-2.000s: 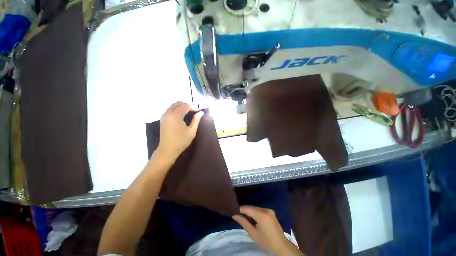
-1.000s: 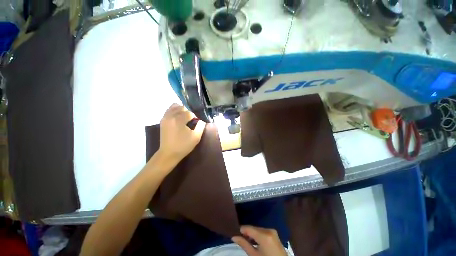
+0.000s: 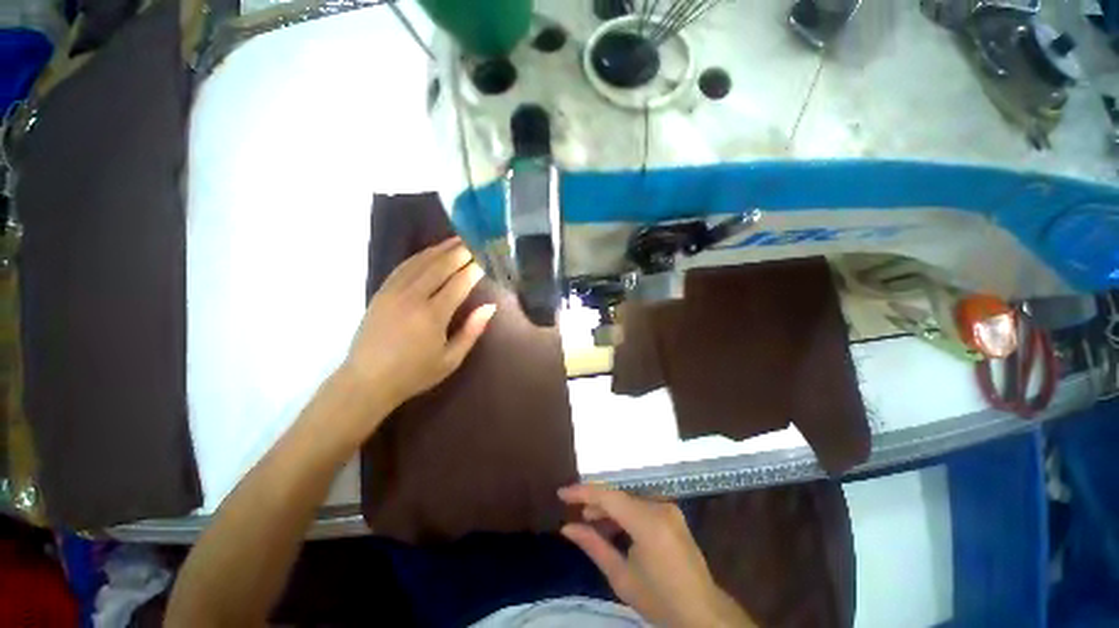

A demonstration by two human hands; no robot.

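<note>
A large dark brown cut panel (image 3: 472,429) lies left of the needle, its right edge running down from the lit presser foot area (image 3: 583,321) and its lower end at the table's front edge. My left hand (image 3: 417,321) lies on its upper part, palm down, thumb apart, holding nothing. My right hand (image 3: 632,540) is at the panel's lower right corner, index finger and thumb apart at the cloth edge; whether it grips is unclear. Small brown panels (image 3: 761,356) lie right of the needle under the arm of the white and blue sewing machine (image 3: 859,111).
Long brown panels (image 3: 104,282) lie at the table's far left. Red-handled scissors (image 3: 1037,374) and an orange object (image 3: 988,325) lie at the right end. Brown cloth (image 3: 785,552) hangs below the grey front edge (image 3: 724,476). A green cone (image 3: 481,22) is above the head.
The panel's top now extends further up beside the machine head and lies flatter. My left hand has changed from pinching its upper edge to lying on it. My right hand has moved up with the lower corner.
</note>
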